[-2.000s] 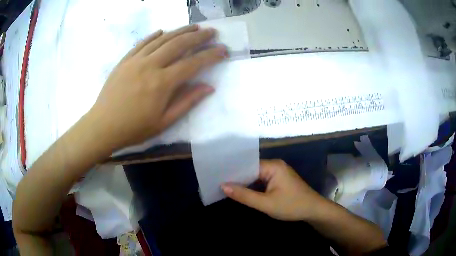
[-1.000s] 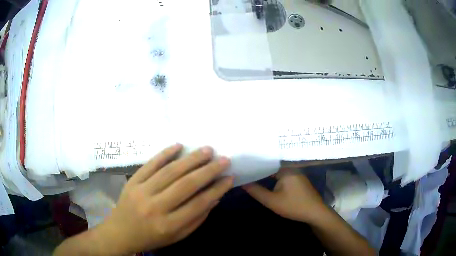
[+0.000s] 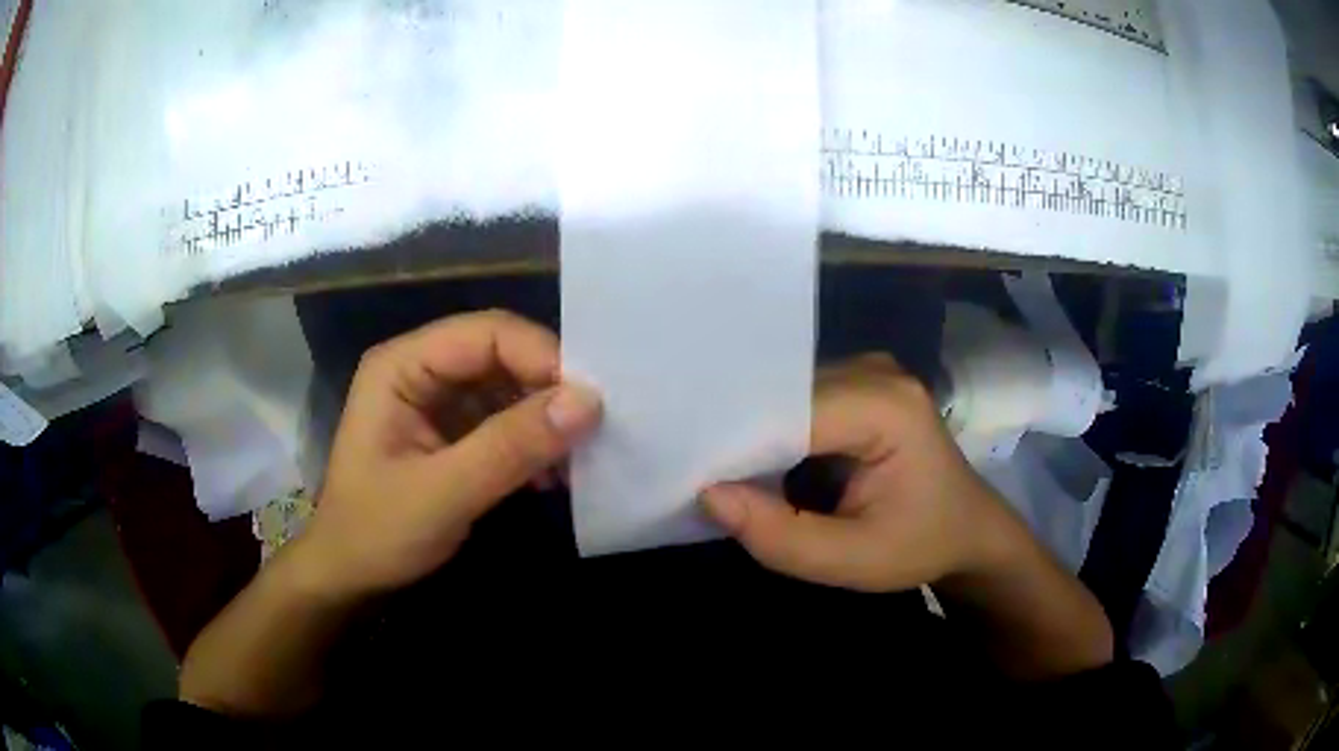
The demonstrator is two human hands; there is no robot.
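A white fabric strip point(image 3: 687, 323) runs from the table top down over the front edge towards my lap. My left hand point(image 3: 455, 440) pinches its left edge near the lower end, thumb on top. My right hand point(image 3: 881, 484) holds the lower right part, thumb on top and fingers behind the fabric. The strip hangs fairly flat between my hands, with its lower end slightly slanted. Its upper end runs out of the picture.
The white table top point(image 3: 441, 88) has a printed ruler scale point(image 3: 1013, 176) near its worn front edge. A white cloth band point(image 3: 1248, 191) hangs over the right side. White cloth pieces point(image 3: 228, 396) hang below left, and more point(image 3: 1175, 514) below right.
My left hand has left the table top and now grips the strip's left edge. The strip's lower end, bunched at the table edge a second ago, hangs spread out. The view has tilted down, losing the machine bed.
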